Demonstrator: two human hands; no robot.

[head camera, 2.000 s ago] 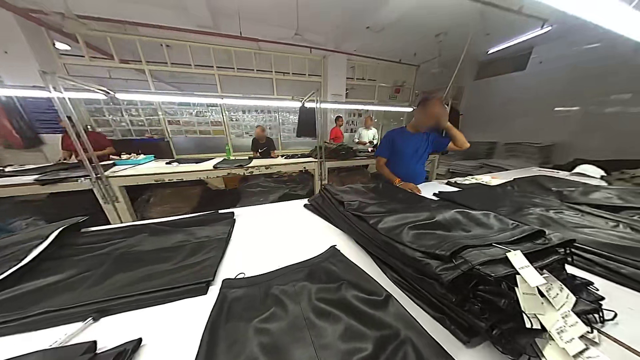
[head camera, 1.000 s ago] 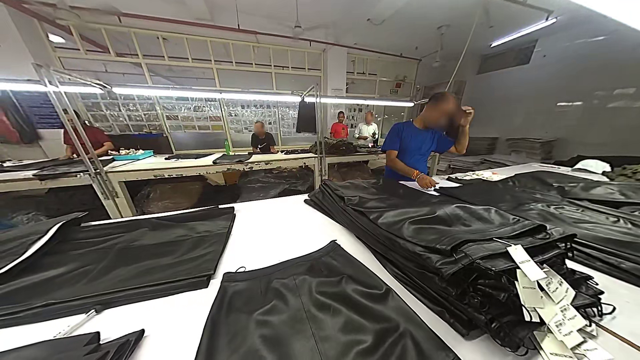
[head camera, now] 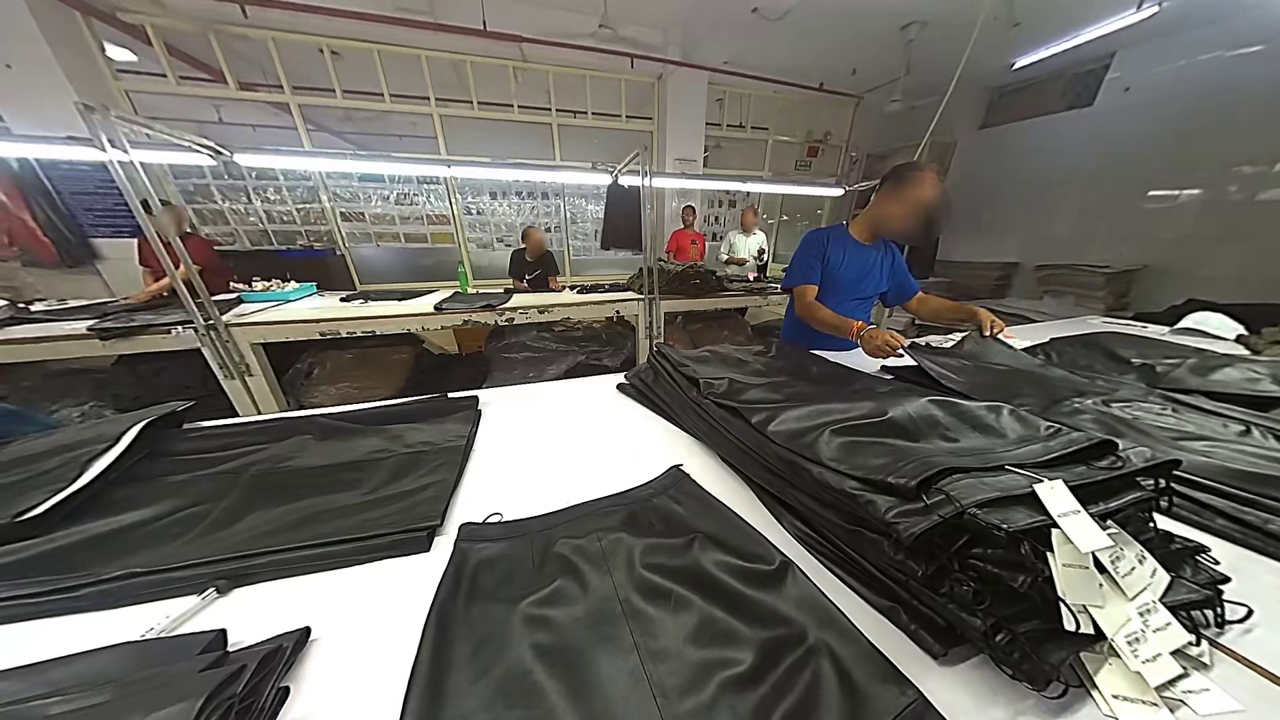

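Neither of my hands shows in the head view. A black leather skirt (head camera: 610, 610) lies flat at the near middle of the white table (head camera: 545, 440), its waistband towards the far side. To its right rises a stack of black leather garments (head camera: 860, 430), with white paper hang tags (head camera: 1130, 600) bunched at the near right end. More black garments (head camera: 300, 480) lie folded on the left. A pen or marker (head camera: 190, 610) rests between them and another small pile of black pieces (head camera: 150, 675) at the lower left.
Across the table, a person in a blue shirt (head camera: 850, 280) holds a black garment (head camera: 985, 360). Several people are at the long back table (head camera: 420, 312), which bears a blue tray (head camera: 275, 292) and a green bottle (head camera: 462, 277). Metal lamp posts (head camera: 650, 250) stand behind my table.
The co-worker in blue has lowered the hand that was raised to the head; both of that person's hands are now at a black garment. The skirt and the stack have not moved.
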